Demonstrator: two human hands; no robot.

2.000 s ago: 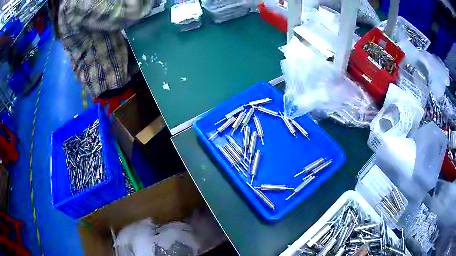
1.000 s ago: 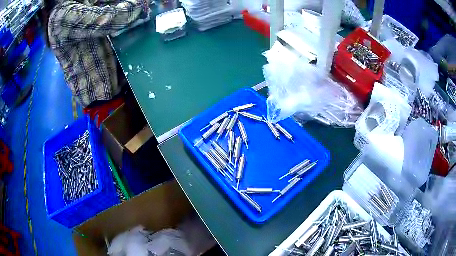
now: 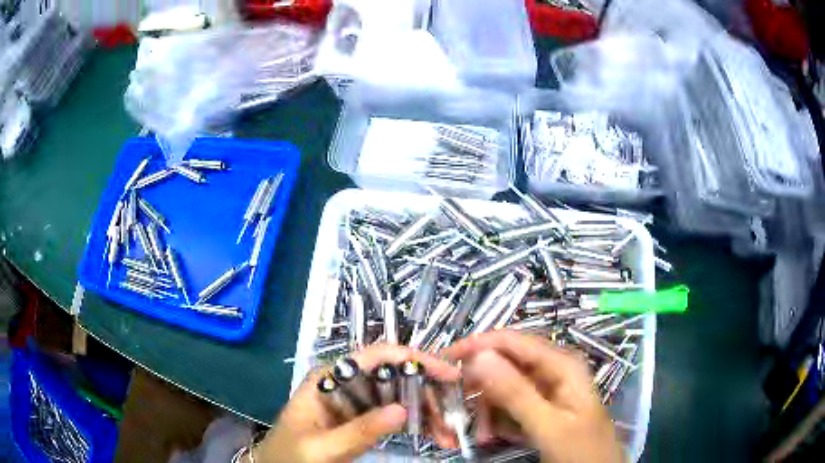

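Note:
My left hand (image 3: 335, 434) holds several silver cylinders (image 3: 412, 398) in a row, their black round end faces pointing up toward me. My right hand (image 3: 543, 398) is beside it, its fingers closed around a cylinder (image 3: 459, 425) that is blurred and partly hidden between the hands. Both hands are over the near part of the white tray (image 3: 312, 298), which is heaped with cylinders with thin rods. A tool with a bright green handle (image 3: 644, 299) lies on the heap and sticks out over the tray's right rim.
A blue tray (image 3: 213, 244) with scattered cylinders is on the left. Behind the white tray are a clear box of cylinders (image 3: 380, 149) and a box of small white pieces (image 3: 583, 154). Plastic bags (image 3: 203, 77) lie behind the blue tray. A blue tote (image 3: 90, 398) stands off the bench.
The view has swung right to the white tray, so the blue tray now shows further left. Both hands have come into view, holding cylinders.

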